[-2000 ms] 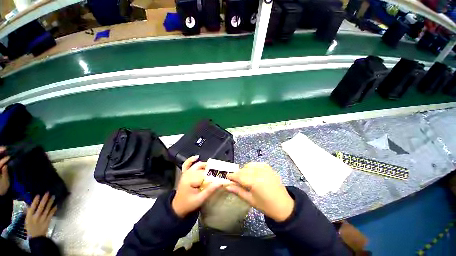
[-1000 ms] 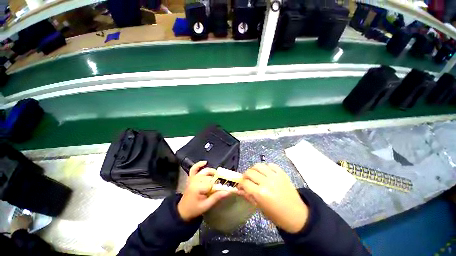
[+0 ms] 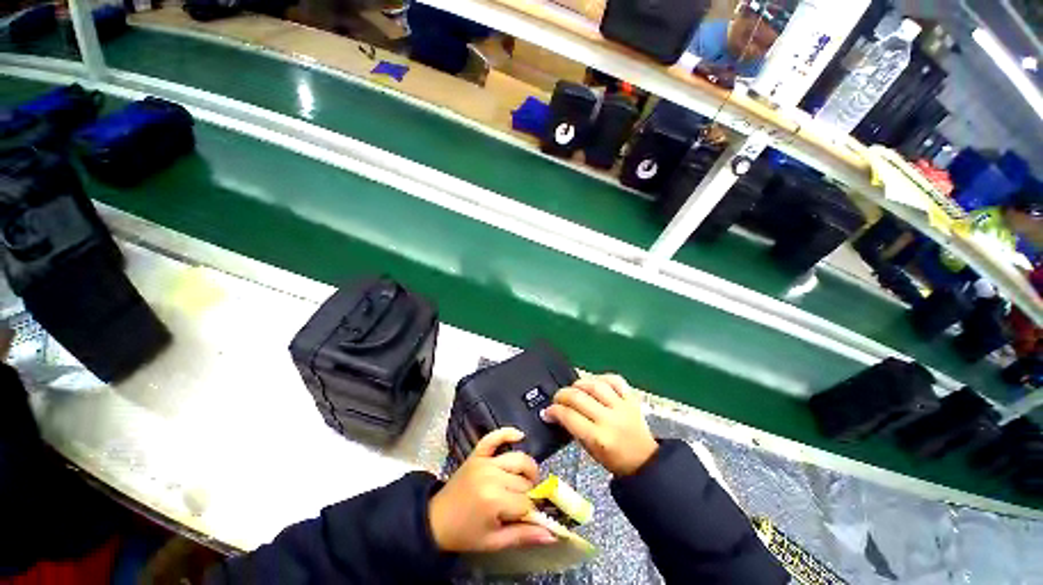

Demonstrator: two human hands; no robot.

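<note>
A boxy black bag (image 3: 509,394) stands on the bench in front of me, with a small white print on its face. My right hand (image 3: 604,423) touches this face beside the print, fingertips together; any label under them is hidden. My left hand (image 3: 490,503) holds a folded yellow and white label sheet (image 3: 563,499) just below the bag, its thumb and fingers near the bag's lower edge. A second black bag (image 3: 368,357) with a carry handle stands to the left.
More black bags (image 3: 78,257) are at the left. The green conveyor belt (image 3: 480,291) runs behind the bench, with a black-and-blue bag (image 3: 135,139) and bags at right. A patterned strip (image 3: 798,557) lies lower right. A shelf above holds a bottle (image 3: 872,74); a person (image 3: 732,48) shows behind.
The view has tilted and turned. My right hand has left the label sheet and moved onto the bag's face. My left hand still holds the sheet, now lower.
</note>
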